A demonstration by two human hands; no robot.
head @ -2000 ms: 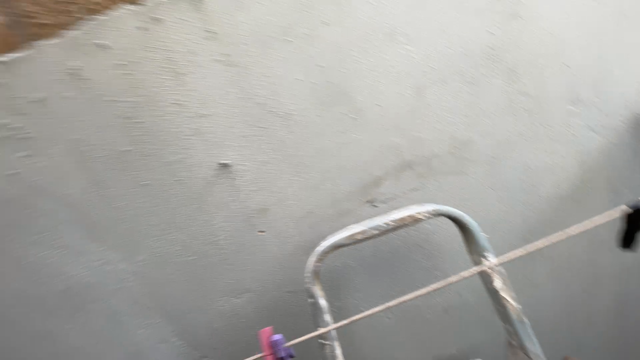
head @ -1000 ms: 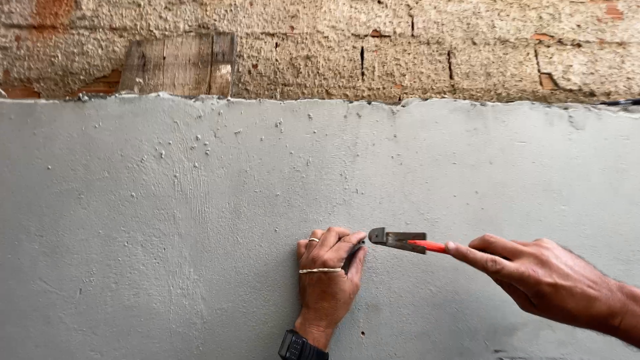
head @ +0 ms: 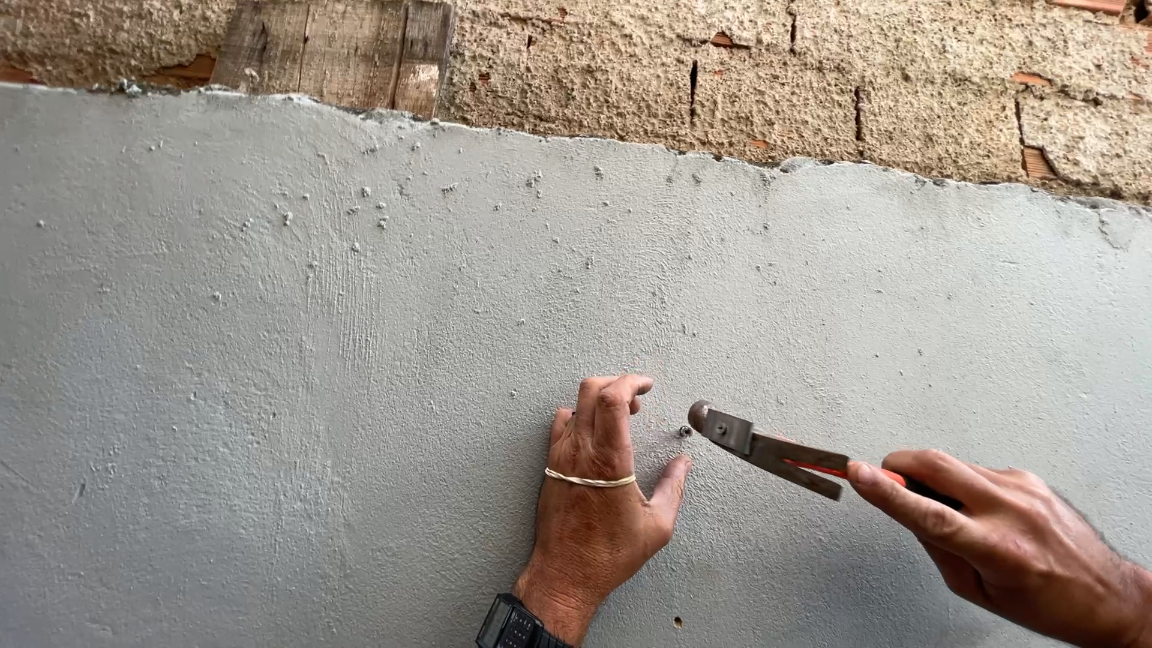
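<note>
My left hand rests against the grey plastered wall, its thumb and fingers apart around a small screw or anchor in the plaster, with nothing held. A pale elastic band crosses its back, and a black digital watch is on the wrist. My right hand grips the red and black handle of a hammer. The metal head is just right of the screw or anchor, its forked claw pointing back toward that hand.
Above the plaster's ragged upper edge runs rough masonry with cracks and bits of exposed brick. Weathered wooden boards are set in it at upper left. A small hole shows in the plaster below my left hand.
Both hands were in view one second ago, the left with its fingertips on a dark object; now its fingers are spread and the screw or anchor shows. The view has shifted from a metal frame and cord.
</note>
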